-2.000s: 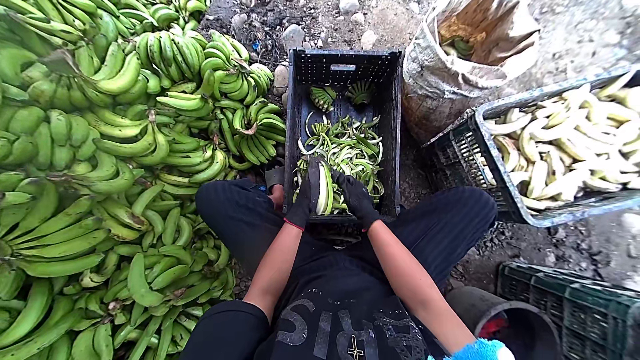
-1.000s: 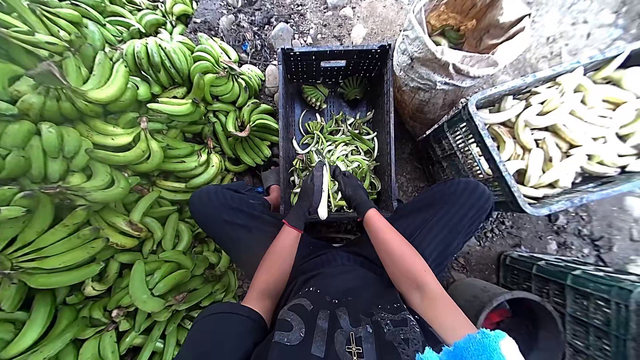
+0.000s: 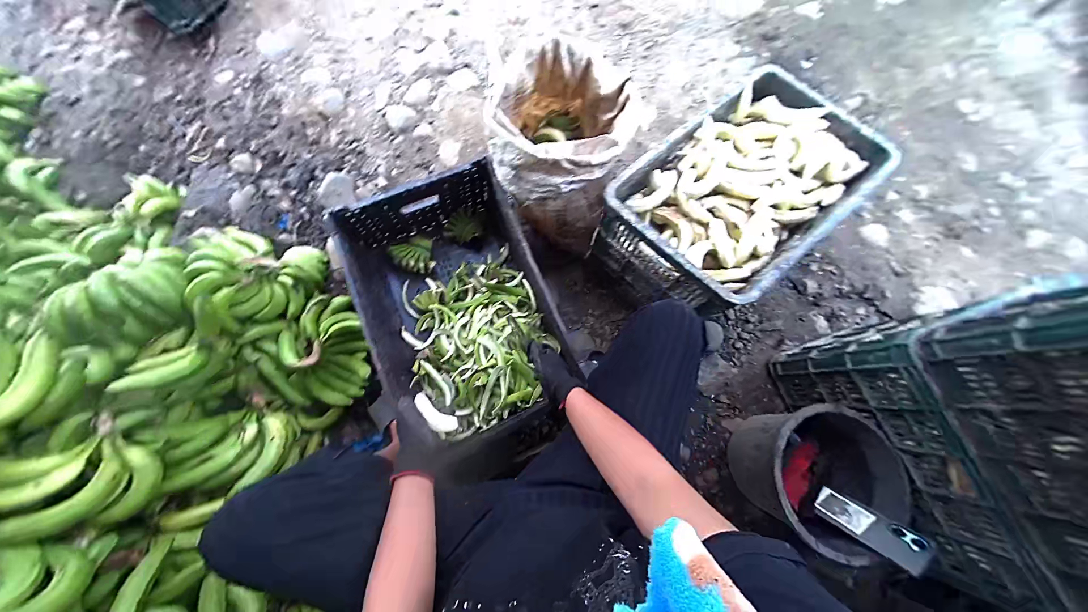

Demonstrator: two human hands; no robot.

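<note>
My left hand [image 3: 418, 442], in a dark glove, holds a peeled plantain [image 3: 435, 414] over the near left corner of a black plastic crate [image 3: 381, 327]. Green peel strips [image 3: 484, 336] fill much of that crate, with two cut plantain crowns [image 3: 412, 253] lying farther back. My right hand [image 3: 554, 372], also gloved, rests by the crate's right side at the edge of the peels; its fingers are partly hidden, and whether it holds anything cannot be told.
Green plantain bunches [image 3: 161, 365] are heaped at left. Behind stand an open sack [image 3: 561, 178] and a crate [image 3: 884, 161] of peeled plantains. At right are a dark bucket [image 3: 756, 459] with a phone [image 3: 875, 531] on its rim and green crates [image 3: 1003, 408].
The view has swung right. My hands, close together over the peels before, are now apart: the left with the peeled plantain at the crate's left corner, the right at its right side.
</note>
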